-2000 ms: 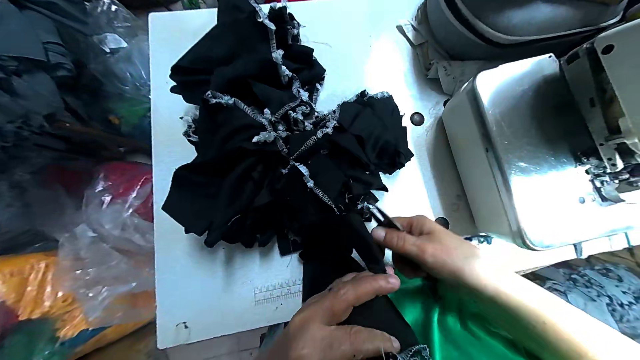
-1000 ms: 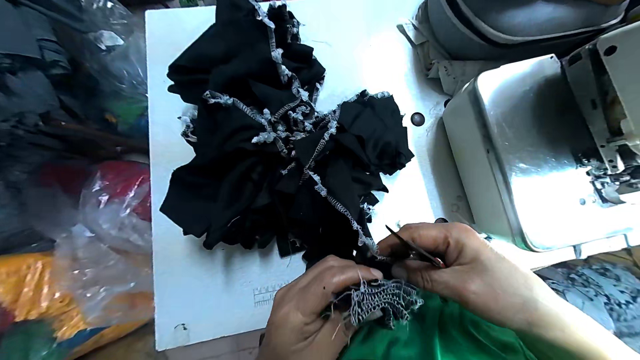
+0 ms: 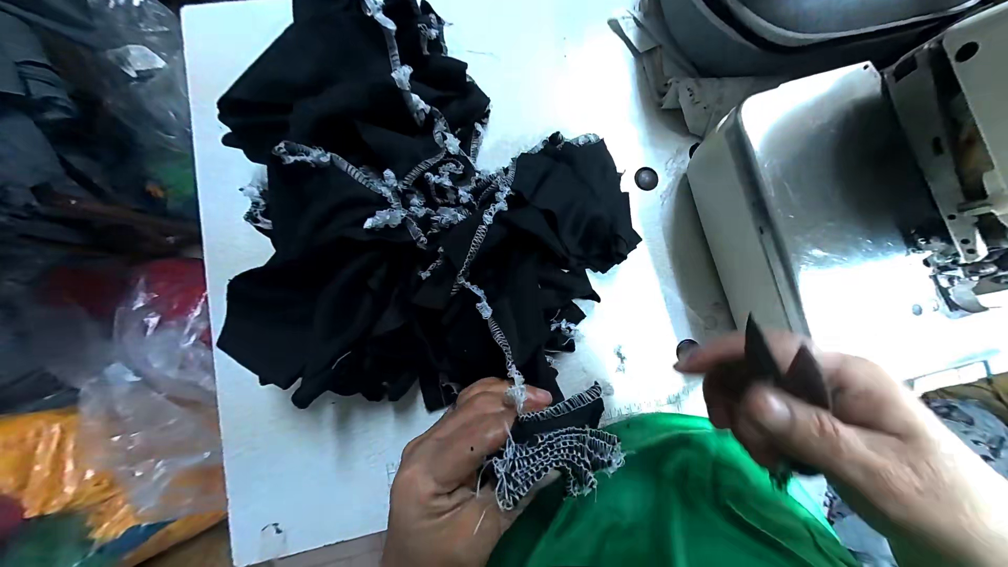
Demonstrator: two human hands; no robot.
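Observation:
Black fabric pieces (image 3: 331, 260) with pale overlocked seams lie heaped on a white tabletop (image 3: 291, 480). At the heap's near side my left hand (image 3: 465, 465) pinches a seam strand and holds a bunch of black pieces with white looped stitching (image 3: 551, 465). To the right, clear of the fabric, my right hand (image 3: 819, 417) holds a small dark metal cutting tool, likely thread snips (image 3: 776, 366), its two pointed blades spread apart. The fingers hide the rest of the tool.
An overlock sewing machine (image 3: 827, 181) stands at the right, with a grey padded item (image 3: 787, 39) behind it. Plastic bags (image 3: 142, 394) and dark cloth (image 3: 47, 181) fill the left side. Shiny green cloth (image 3: 669, 488) covers the near edge. Dark round knobs (image 3: 646, 179) sit on the tabletop.
My right hand has moved away from my left hand and the fabric, to the right, with the tool. The stitched bunch remains in my left hand, which was flat on a black strip two seconds ago.

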